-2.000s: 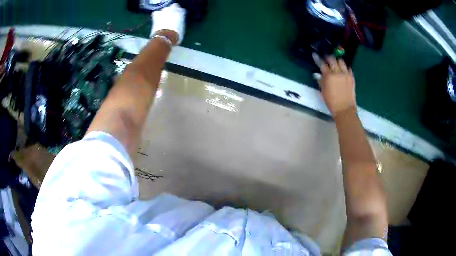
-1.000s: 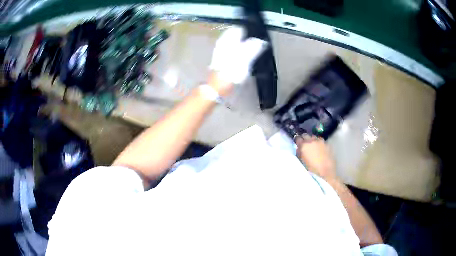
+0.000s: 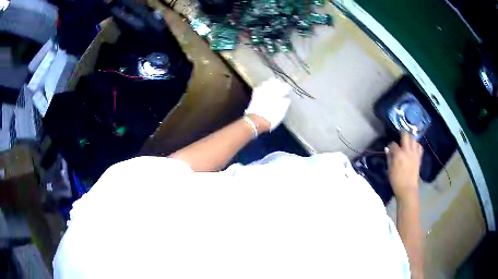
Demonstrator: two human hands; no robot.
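A black front housing (image 3: 440, 143) with a round silver-grey loudspeaker (image 3: 408, 113) lies on the tan bench at the right. Thin red and dark wires (image 3: 349, 146) loop out from it to the left. A smaller black housing (image 3: 377, 170) lies beside it, partly hidden by my sleeve and hand. My bare right hand (image 3: 405, 163) is at the loudspeaker's near edge; whether its fingers grip anything is unclear. My white-gloved left hand (image 3: 270, 103) is over the bench's near edge, below the board wires, its fingers curled; no held thing shows.
A pile of green circuit boards (image 3: 273, 24) with trailing dark wires (image 3: 289, 82) lies at the bench's far end. An open cardboard box (image 3: 210, 82) at the left holds black housings and a speaker (image 3: 154, 65). The green conveyor (image 3: 437, 41) runs beyond a pale rail (image 3: 401, 61), carrying another unit.
The view has swung left, bringing the cardboard box into view. The housing's speaker side now shows by my right hand. My left hand no longer has the long black part and is near the box.
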